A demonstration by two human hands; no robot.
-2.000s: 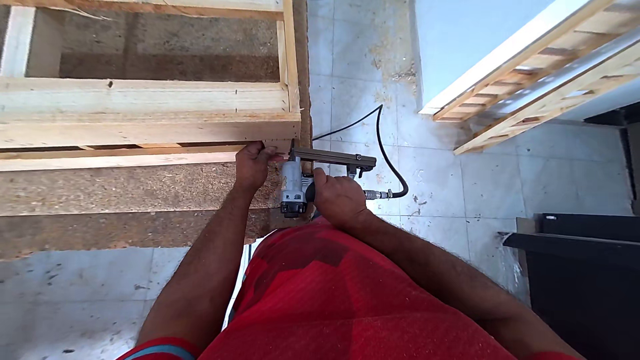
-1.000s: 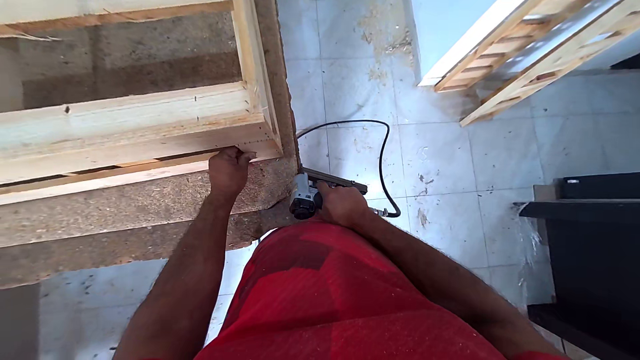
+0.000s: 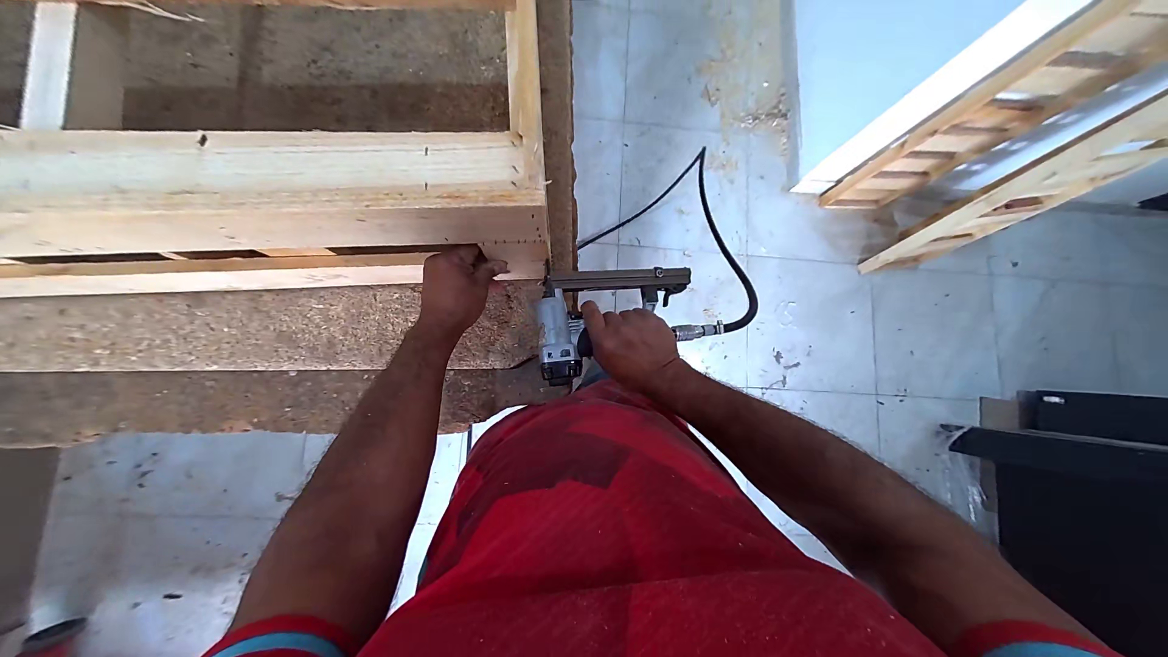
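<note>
My right hand [image 3: 631, 345] grips the handle of a pneumatic staple gun [image 3: 557, 333], whose nose is at the near right corner of a wooden frame [image 3: 274, 224]. The gun's long magazine points right, and a black air hose [image 3: 744, 292] is coupled behind the handle. My left hand [image 3: 456, 287] holds the frame's lower rail [image 3: 365, 273] a little left of the gun, fingertips partly hidden in the narrow gap between the rail and the beam above it. Small staple marks show on the frame's end.
Under the frame lies a particleboard surface [image 3: 274, 328] with a rough edge. Slatted wooden frames [image 3: 995, 137] lean at the upper right beside a white panel [image 3: 876, 82]. A black object [image 3: 1077, 511] stands at the lower right on the tiled floor [image 3: 812, 338].
Since one second ago, the staple gun in my right hand has moved up from below the frame to its right end. My left hand remains at the lower rail.
</note>
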